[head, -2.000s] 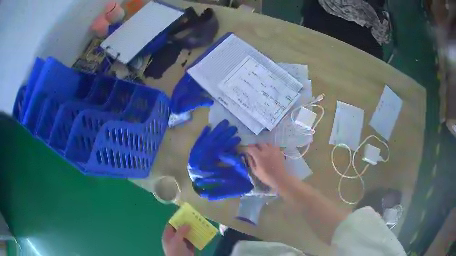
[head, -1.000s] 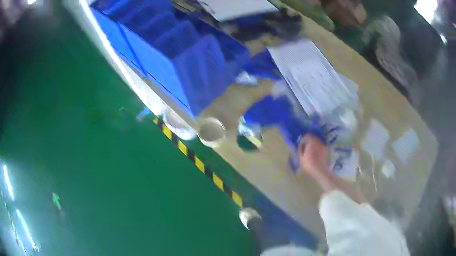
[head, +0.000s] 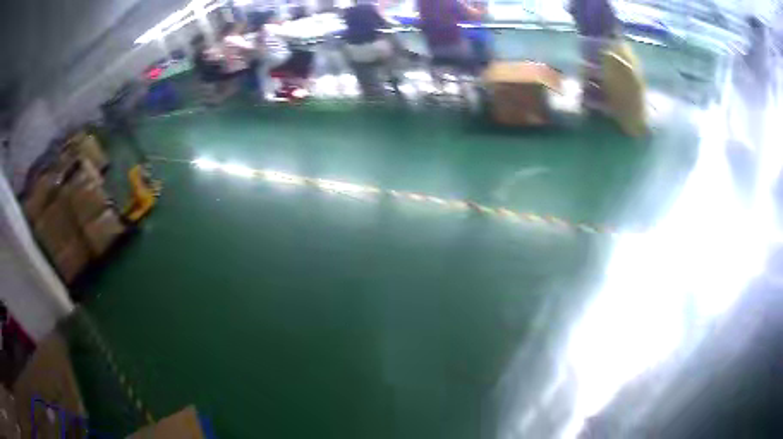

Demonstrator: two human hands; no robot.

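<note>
Neither of my hands is in the picture. The view is blurred and shows green floor [head: 343, 283] nearest in front of me. A cardboard piece or box [head: 174, 425] is cut off by the bottom edge at the lower left. No held object can be seen.
Cardboard boxes [head: 73, 206] are stacked at the left beside a yellow object [head: 140, 195]. A taped line [head: 429, 201] crosses the floor. Several blurred people sit or stand along a bench at the back. A cardboard box [head: 520, 93] stands near them. Bright glare covers the right side.
The view has swung away from the desk to the open floor and far bench. The desk, blue gloves, file rack, papers and my hands are out of the picture.
</note>
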